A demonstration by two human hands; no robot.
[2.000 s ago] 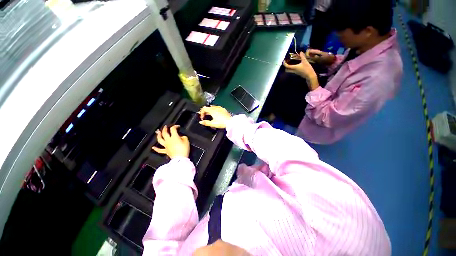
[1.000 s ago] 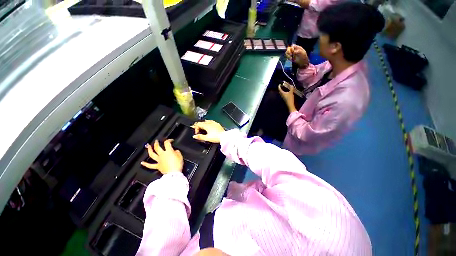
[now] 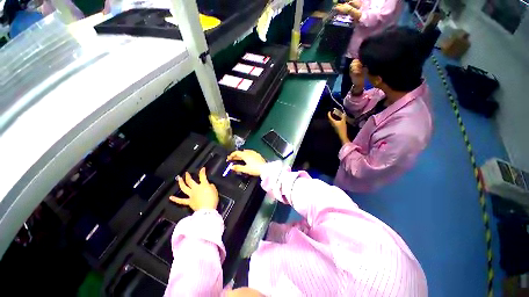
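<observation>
A black foam tray (image 3: 129, 250) lies slantwise before me, with dark smartphones in its slots, such as the smartphone (image 3: 158, 233) left of my left forearm. My left hand (image 3: 198, 192) rests on the tray with its fingers spread and holds nothing. My right hand (image 3: 248, 163) is at the tray's far right end, its fingers bent at the edge of a slot by a dark phone, where a small bright streak shows. Whether it grips the phone I cannot tell.
A loose phone (image 3: 278, 142) lies on the green bench (image 3: 293, 110). A rear tray (image 3: 124, 203) holds phones with lit lines. A pale post (image 3: 200, 69) stands behind the tray. Stacked trays (image 3: 255, 93) hold white-screened phones. A worker in pink (image 3: 386, 136) sits at the right.
The camera view has shifted a little. My hands stay at nearly the same places on the tray. A bright streak now shows by my right fingers. The neighbouring worker's raised hand is nearer the face.
</observation>
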